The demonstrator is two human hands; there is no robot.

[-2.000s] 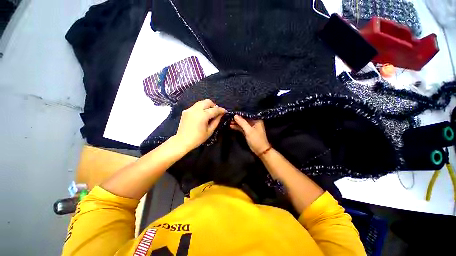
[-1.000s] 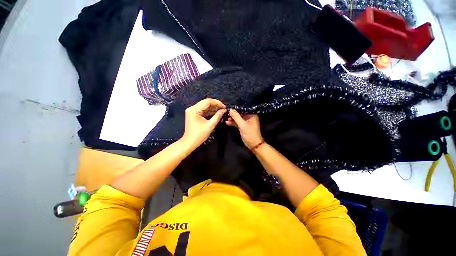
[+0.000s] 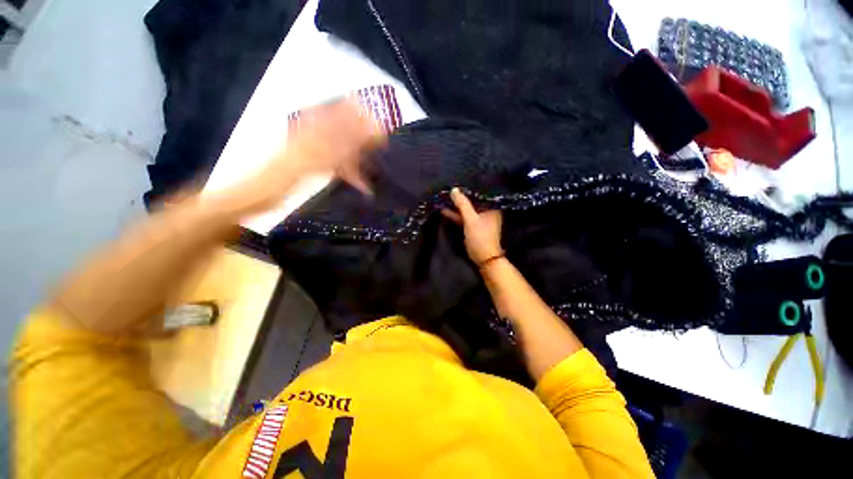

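The black garment [image 3: 430,271] lies over the table edge and my lap. Its black-and-white speckled braid trim [image 3: 561,195] runs along the edge. My right hand [image 3: 480,234] pinches the trimmed edge between thumb and fingers near the centre. My left hand [image 3: 337,140] is raised off the edge to the upper left, strongly blurred, in front of a maroon-and-white striped bundle [image 3: 383,105]. Its fingertips are unclear, and I cannot see whether it holds a needle. No thread shows clearly between the hands.
A second black garment [image 3: 505,56] lies beyond. At right are a black phone [image 3: 660,101], a red holder [image 3: 748,117], speckled scraps [image 3: 725,56], black cones with green ends [image 3: 772,281] and yellow-handled pliers [image 3: 795,365]. A wooden surface [image 3: 210,355] is at lower left.
My left hand has left the trim and swung up and left, over the striped bundle. My right hand stays on the edge. The view has shifted slightly.
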